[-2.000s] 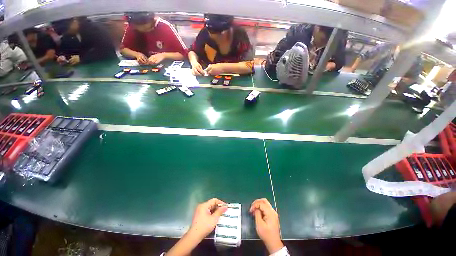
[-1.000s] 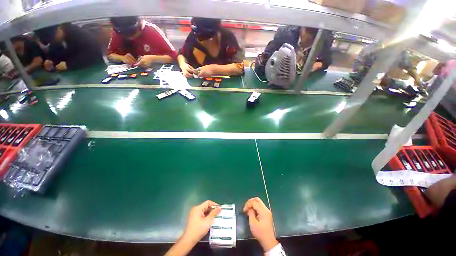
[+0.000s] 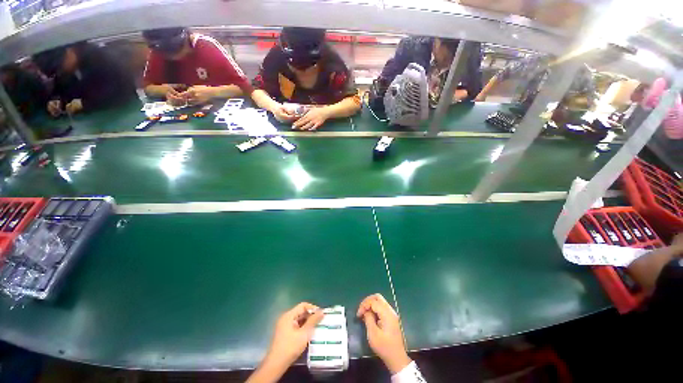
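Note:
The label sheet [image 3: 328, 345], white with printed green bands, is upright in the picture at the front edge of the green bench. My left hand [image 3: 293, 334] grips its upper left corner between thumb and fingers. My right hand [image 3: 383, 329] is just right of the sheet, apart from it, with its fingers curled and fingertips close together. Whether anything small is between the right fingertips is too small to tell.
A grey blister tray [image 3: 63, 238] with crinkled clear film and a red phone tray [image 3: 19, 215] lie at left. At right are red phone trays [image 3: 615, 228], a long white label strip [image 3: 605, 256] and a neighbour's hand. Several workers sit across the bench, near a grey fan [image 3: 407, 95].
The view has shifted, so the left trays sit further left and the right trays nearer. My hands keep nearly the same position around the sheet.

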